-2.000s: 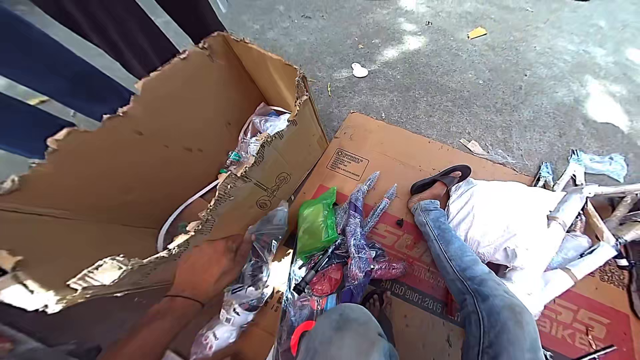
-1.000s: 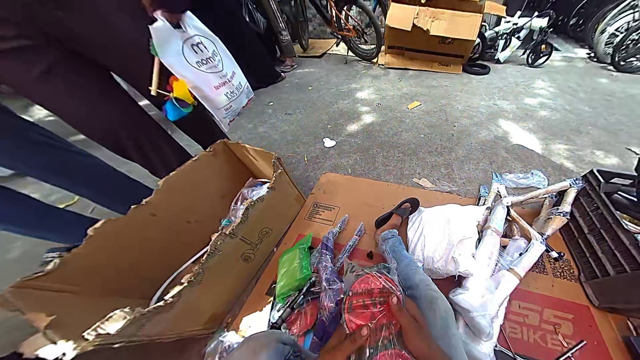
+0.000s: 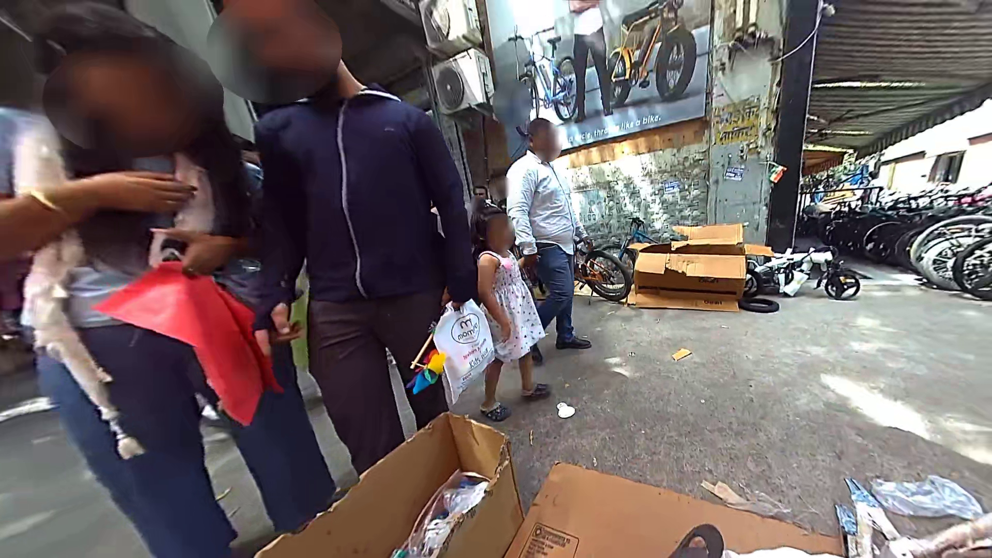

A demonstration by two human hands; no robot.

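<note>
Neither my left hand nor my right hand is in view. An open cardboard box [image 3: 387, 479] with torn edges stands at the bottom middle, and clear plastic-wrapped parts [image 3: 457, 500] lie inside it. To its right a flat cardboard sheet [image 3: 612, 504] bears printing and lies on the ground. The toe of a dark sandal [image 3: 701, 540] shows at the sheet's lower edge. Plastic-wrapped tubes [image 3: 868, 508] reach in at the bottom right, beside a loose piece of clear plastic film [image 3: 926, 496]. Whatever lies nearer to me is cut off by the frame.
Two people stand close at the left, one holding a red bag [image 3: 201, 333], the other a white carrier bag [image 3: 465, 349] and pinwheel. Two more people are behind them. Farther back are a cardboard box [image 3: 690, 271], a loose tire [image 3: 759, 305], a small white bike [image 3: 798, 271] and rows of bicycles [image 3: 899, 232].
The view has swung up to the people and street. My hands, seen earlier at the cardboard box and then on a red plastic-wrapped part, have left the frame.
</note>
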